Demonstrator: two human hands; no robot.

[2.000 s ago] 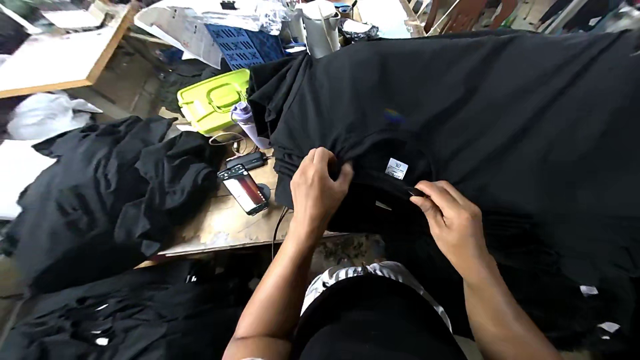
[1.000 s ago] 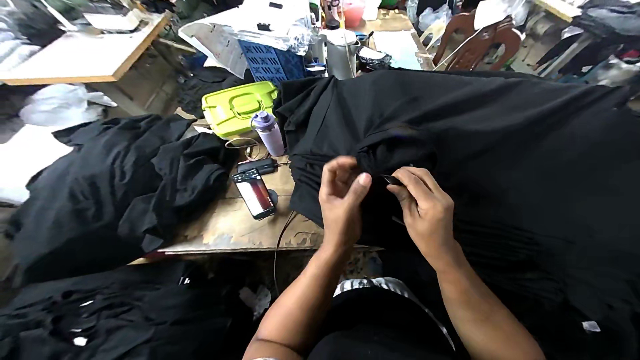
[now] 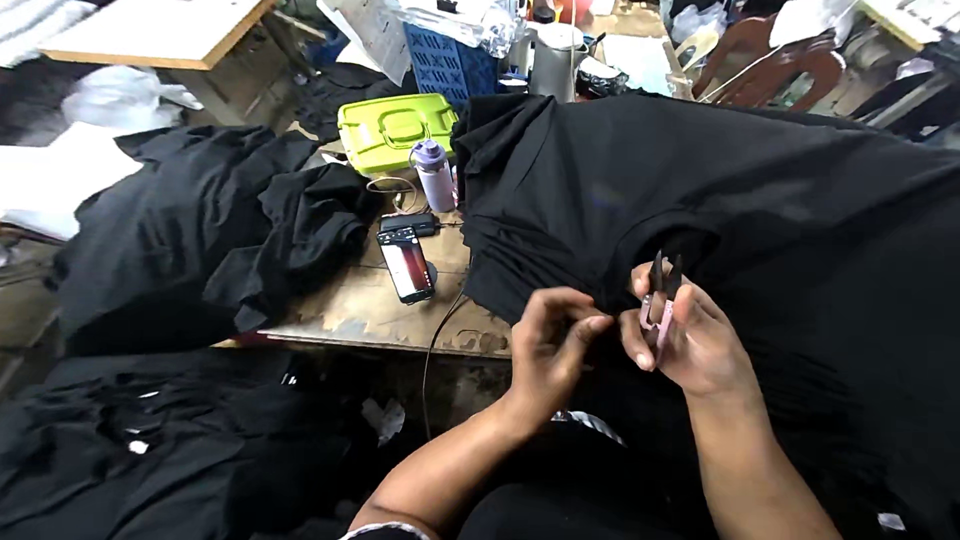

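Note:
In my right hand [image 3: 694,330] is a pair of pink-handled thread snips [image 3: 660,311], its two dark blades apart and pointing up. My left hand [image 3: 555,341] is just to the left, its thumb and index fingertips close together; whether a thread is between them I cannot tell. Beneath and behind both hands lies a pile of black T-shirts [image 3: 585,172], with a round neckline near the snips. The lower part of the pile fades into dark cloth at the right.
Left of the pile, the wooden table [image 3: 337,307] holds a smartphone [image 3: 406,265], a black power bank [image 3: 409,224], a lilac bottle [image 3: 435,176] and a lime-green lidded box [image 3: 394,131]. Behind are a blue basket [image 3: 450,67] and a grey jug [image 3: 556,64]. More black garments [image 3: 180,225] lie left.
Both hands have come off the shirt's neckline, where they held the cloth two seconds ago. The snips now show plainly in my right hand, and the white neck label is out of sight.

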